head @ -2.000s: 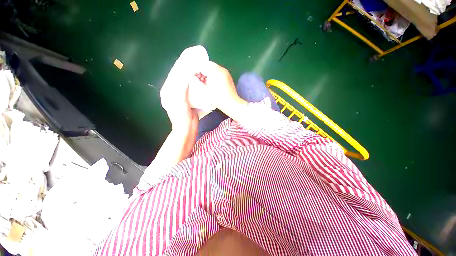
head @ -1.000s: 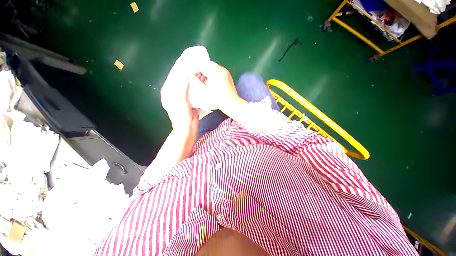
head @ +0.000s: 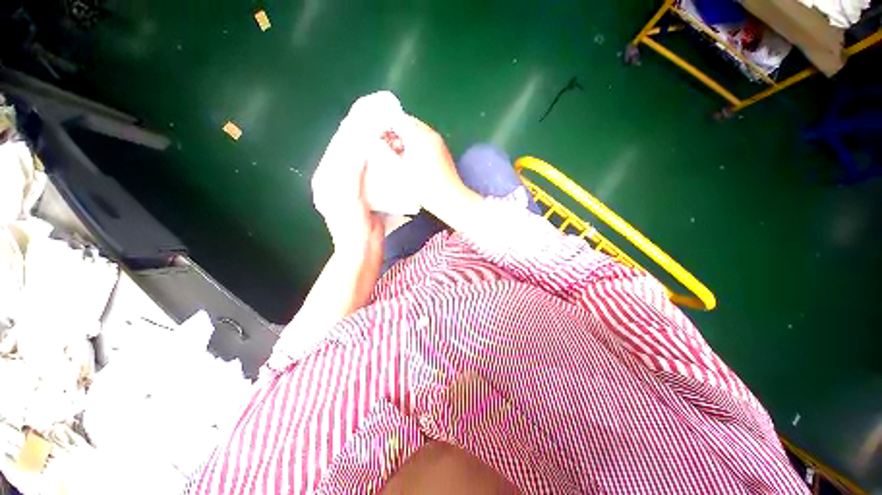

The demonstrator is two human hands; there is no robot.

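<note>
A bright white fabric piece is held in the air in front of the striped shirt, at the upper middle of the view. My left hand holds it from the left side. My right hand holds it from the right side, close against my left hand. A small red spot shows between the hands; I cannot tell what it is. Strong glare blends the cloth with the fingers, so its edges and the fingertips are hard to make out.
White cloth heaps lie at the left beside a dark grey machine or bin edge. A yellow rail curves beside my leg at the right. A yellow cart with white pieces stands at the upper right. Tan scraps lie on the green floor.
The hands and cloth stay in almost the same place. The fingers have shifted slightly, and the red spot has changed shape and shows larger than a second ago.
</note>
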